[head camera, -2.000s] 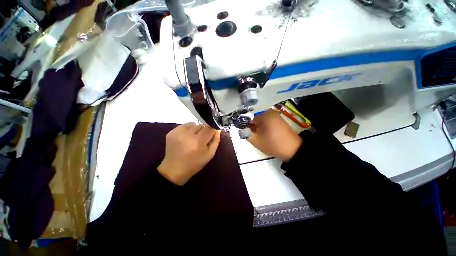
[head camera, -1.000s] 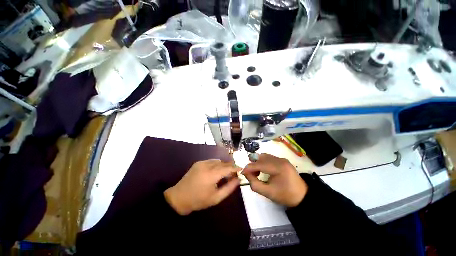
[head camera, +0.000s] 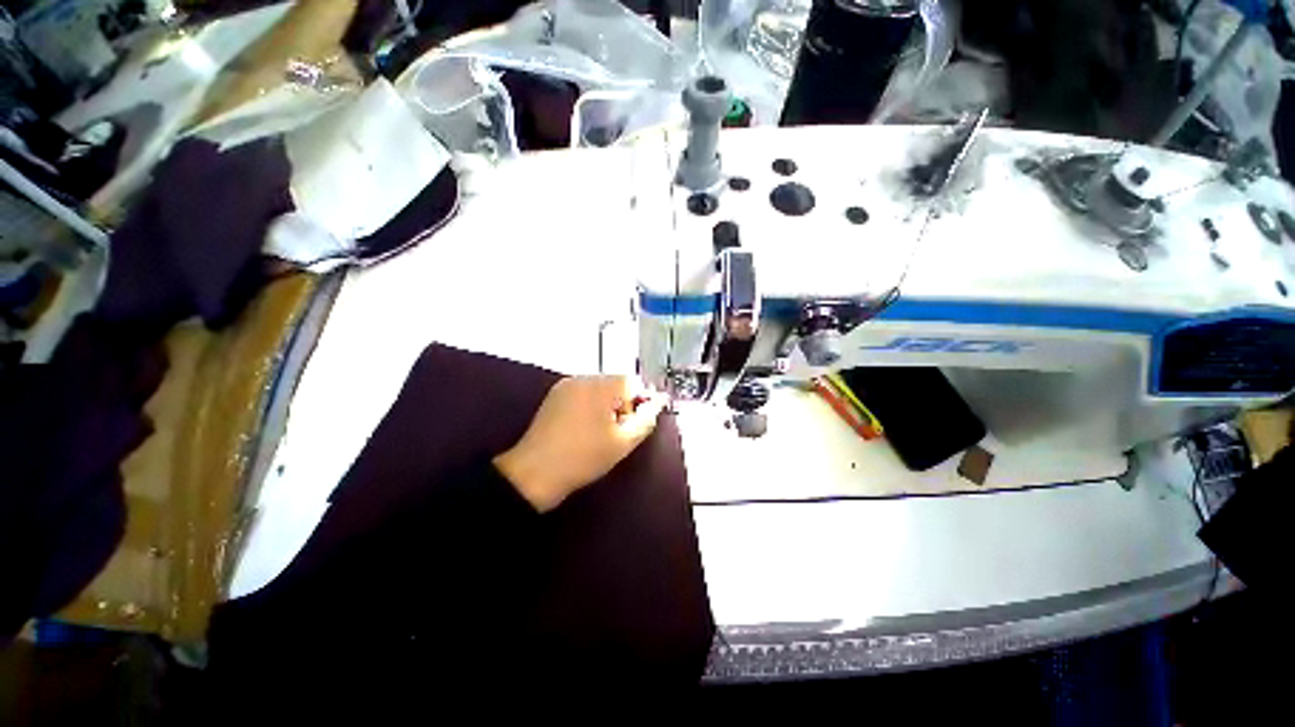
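Note:
The dark plum cut panel (head camera: 469, 426) lies flat left of the needle, its right border running down from the presser foot (head camera: 685, 386). My left hand (head camera: 580, 438) lies on the panel, its fingertips closed on the upper right edge beside the presser foot. The exact grip is blurred. My right sleeve (head camera: 1257, 528) shows at the right rim; I cannot make out the hand. The white sewing machine (head camera: 1051, 320) has a blue stripe and "JACK" lettering.
Under the machine arm lie yellow and orange-handled snips (head camera: 849, 408), a flat black rectangle (head camera: 916, 415) and a small brown square (head camera: 974, 465). Loose plum pieces (head camera: 192, 234) and white pieces (head camera: 362, 171) lie at left. A black thread cone (head camera: 848, 64) stands behind; a ruler strip (head camera: 852, 652) runs along the front edge.
My right hand has left the needle area, its sleeve now at the far right rim. My left hand has moved up the panel edge to the presser foot. The view has shifted.

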